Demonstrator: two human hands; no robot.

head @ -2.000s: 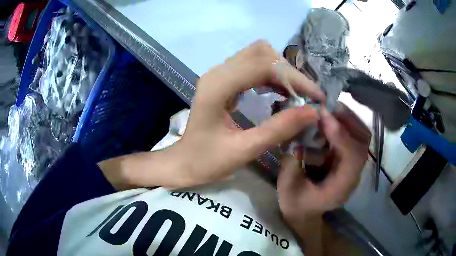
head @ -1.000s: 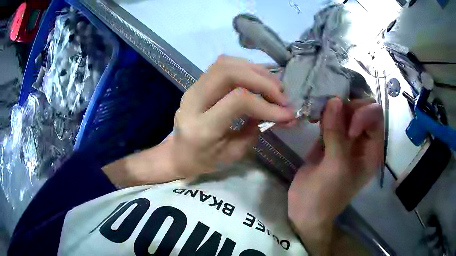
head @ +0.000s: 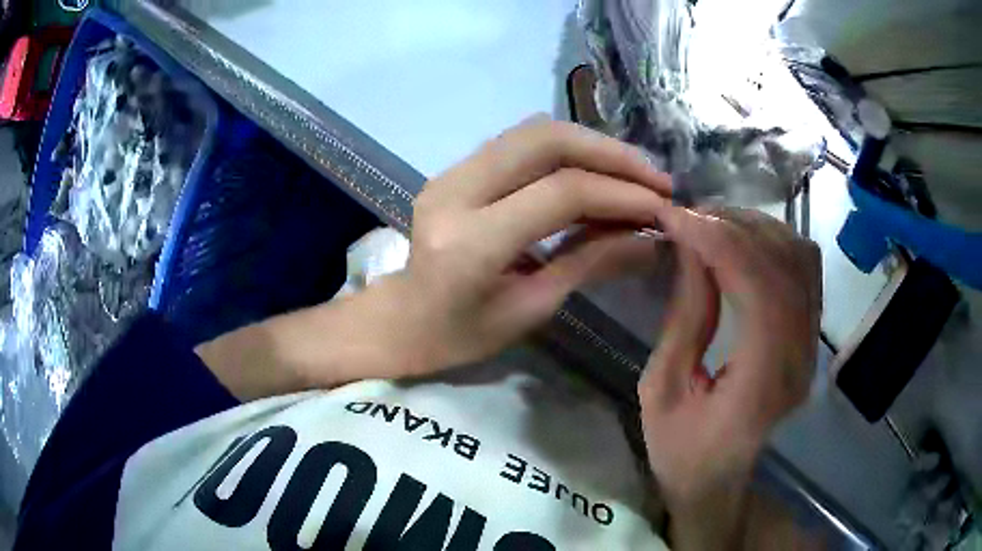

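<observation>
A grey plush skin (head: pixel 727 161) lies beyond my fingertips on the white table, washed out by the lamp and blurred. My left hand (head: pixel 528 237) and my right hand (head: pixel 743 312) meet at its near edge, fingertips pinched together. Both hands appear to grip this near edge of the skin. The exact spot they pinch is hidden by the fingers, and no stuffed piece can be made out there.
A blue basket (head: pixel 170 242) with bagged grey-white pieces (head: pixel 124 172) stands left of my lap. The table's ruler-marked edge (head: pixel 323 140) runs diagonally below my hands. A blue machine part (head: pixel 915 237) and a black block (head: pixel 899 339) are at right.
The fingertips of both hands have come together. The skin has shifted up and right under the lamp, and its long grey projection no longer shows at the upper left.
</observation>
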